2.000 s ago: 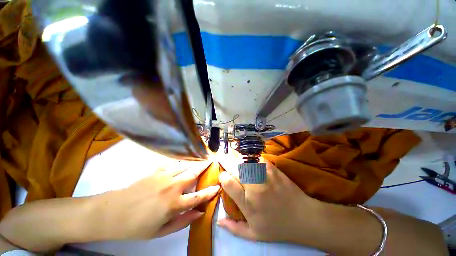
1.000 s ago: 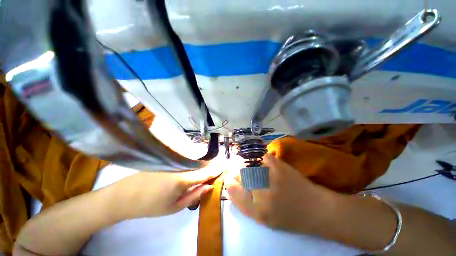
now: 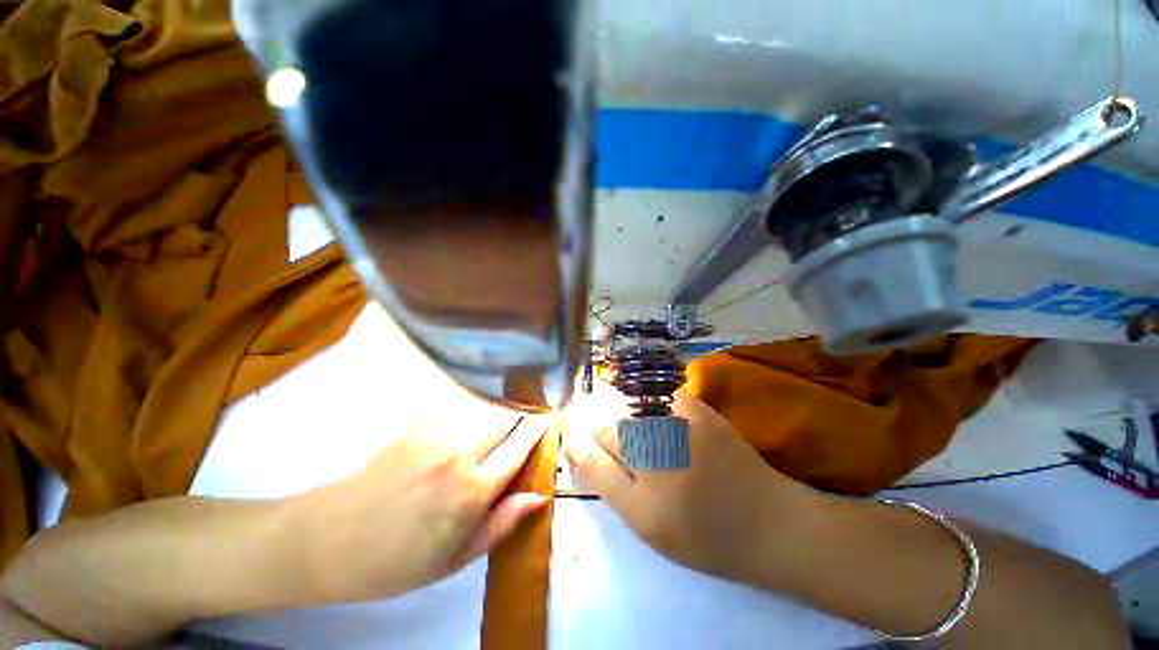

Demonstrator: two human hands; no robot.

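Note:
The rust-brown band [image 3: 519,584] runs from the needle area down over the front of the table. My left hand [image 3: 407,508] lies at its left with thumb and fingers pinching the band just below the glare. My right hand [image 3: 686,495] lies at its right, fingertips close to the needle area, partly behind the ribbed grey knob [image 3: 655,443]; whether it grips cloth is hidden by glare and the knob. The garment piece [image 3: 864,413] is bunched behind my right hand, under the arm of the white sewing machine [image 3: 712,216]. The needle is hidden.
A rust garment pile [image 3: 165,254] fills the left side. A long chrome cover [image 3: 445,191] hangs close in front, blocking the upper middle. A large grey tension knob [image 3: 880,286] juts from the machine. Dark-tipped snips [image 3: 1112,460] lie at far right beside a dark cord.
The view has shifted, and the chrome cover now stands over the presser foot area. My fingers have shifted slightly around the band. The loose fold near my right hand two seconds ago no longer shows.

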